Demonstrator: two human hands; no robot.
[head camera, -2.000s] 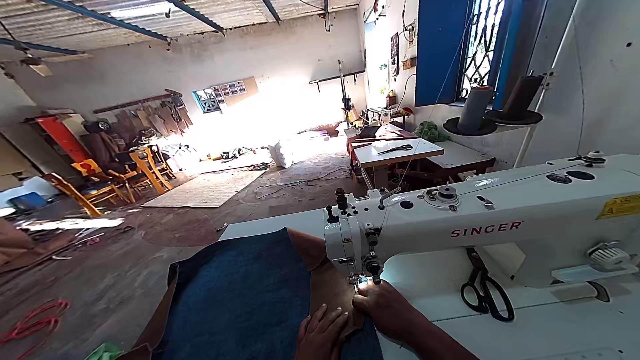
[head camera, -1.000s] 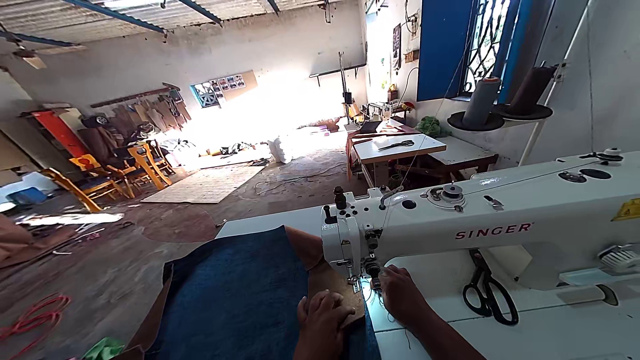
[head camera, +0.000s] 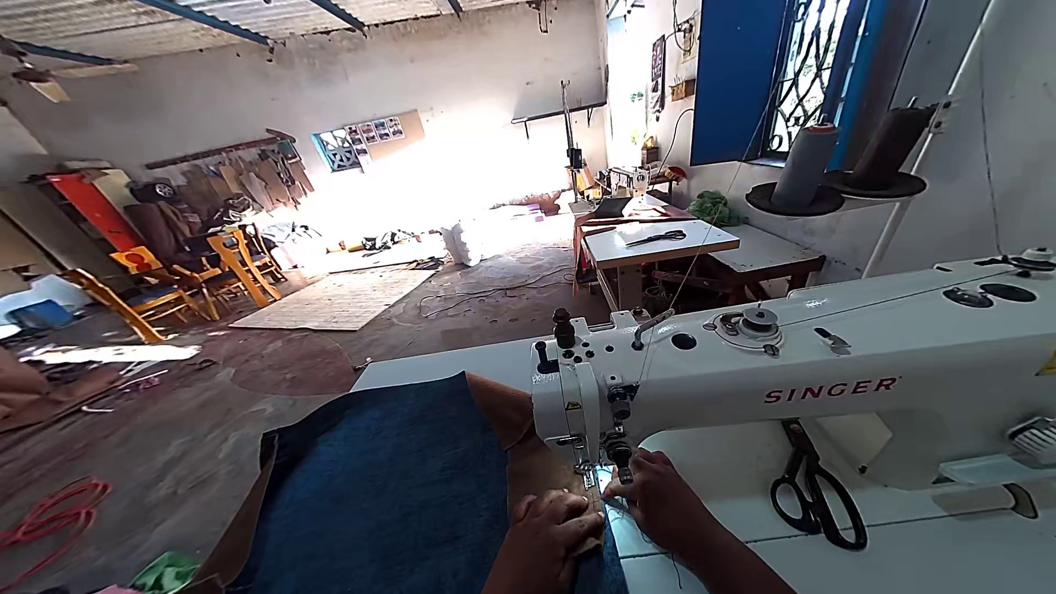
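A dark blue denim piece (head camera: 388, 487) with brown leather-like material (head camera: 532, 466) along its edge lies on the white table of a Singer sewing machine (head camera: 792, 363). My left hand (head camera: 553, 532) rests on the brown material just in front of the presser foot (head camera: 586, 474), fingers bent, pressing it down. My right hand (head camera: 656, 495) is just right of the needle area, its fingertips together near the lit edge of the material; whether they pinch thread or material cannot be told. Loose thread hangs below my right hand.
Black-handled scissors (head camera: 817, 503) lie under the machine arm. Two thread cones (head camera: 804, 169) (head camera: 895, 148) stand on a rack at the right. Behind is a white-topped table (head camera: 660, 239) with more scissors. Wooden chairs (head camera: 239, 264) and a red cord (head camera: 58, 516) are at the left.
My right hand has moved left, back toward the needle area, since a second ago. My left hand stays on the brown material.
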